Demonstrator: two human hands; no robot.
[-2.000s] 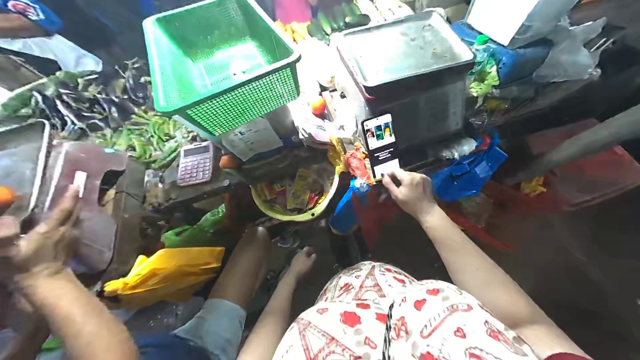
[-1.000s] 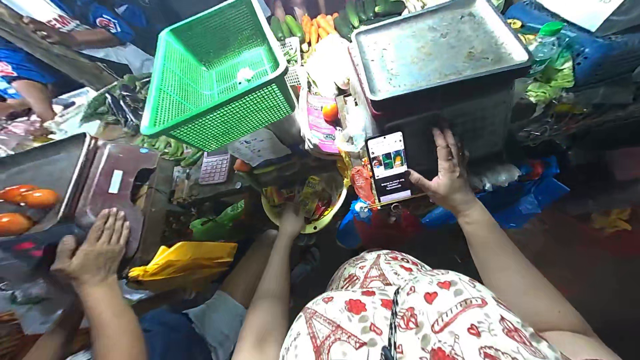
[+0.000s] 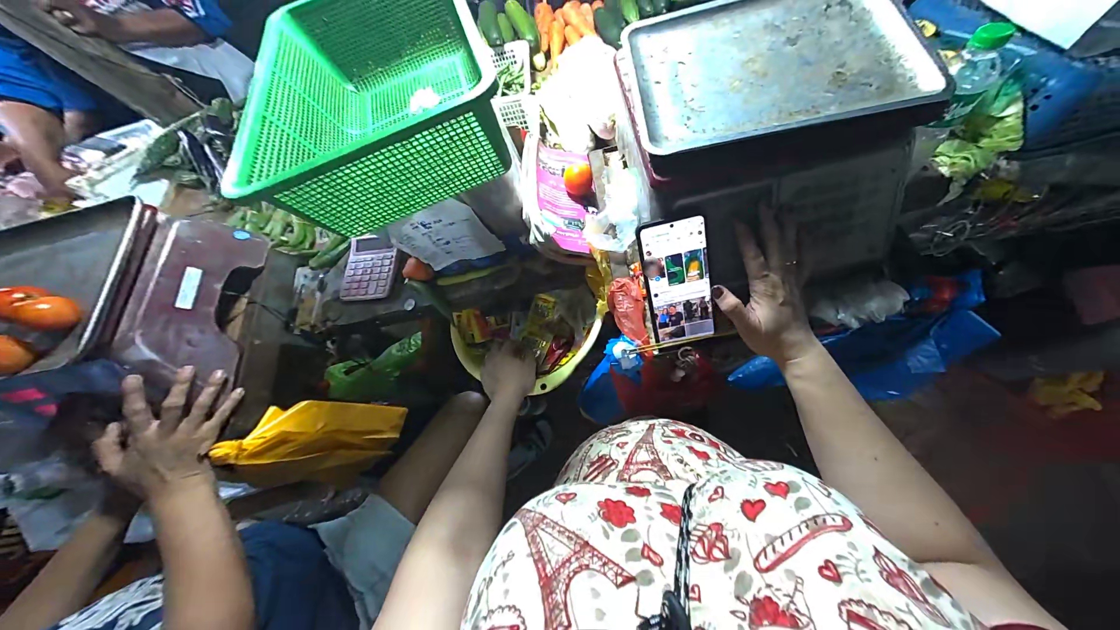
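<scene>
My left hand [image 3: 509, 372] reaches into a yellow bowl [image 3: 561, 374] of small packets; its fingertips are hidden among them, so a hold cannot be told. My right hand [image 3: 770, 297] is spread, with the thumb beside a smartphone [image 3: 677, 280] and the fingers against the dark side of a box. The phone stands propped upright with its screen lit, not in my grasp. Above the box lies a metal tray [image 3: 787, 70]. Left of the bowl are a pink calculator [image 3: 369, 268] and a handwritten paper [image 3: 446, 234].
A green plastic basket [image 3: 376, 166] stands behind the bowl. Carrots [image 3: 564, 26] and cucumbers lie at the back. At left, another person's hands [image 3: 171, 429] are near a yellow plastic bag [image 3: 315, 437] and a tray of tomatoes [image 3: 44, 311]. A bottle [image 3: 973, 74] stands at upper right.
My left hand has gone from beside my knee into the yellow bowl. My right hand has moved off the phone's lower edge and spread against the box. The phone's screen picture has changed.
</scene>
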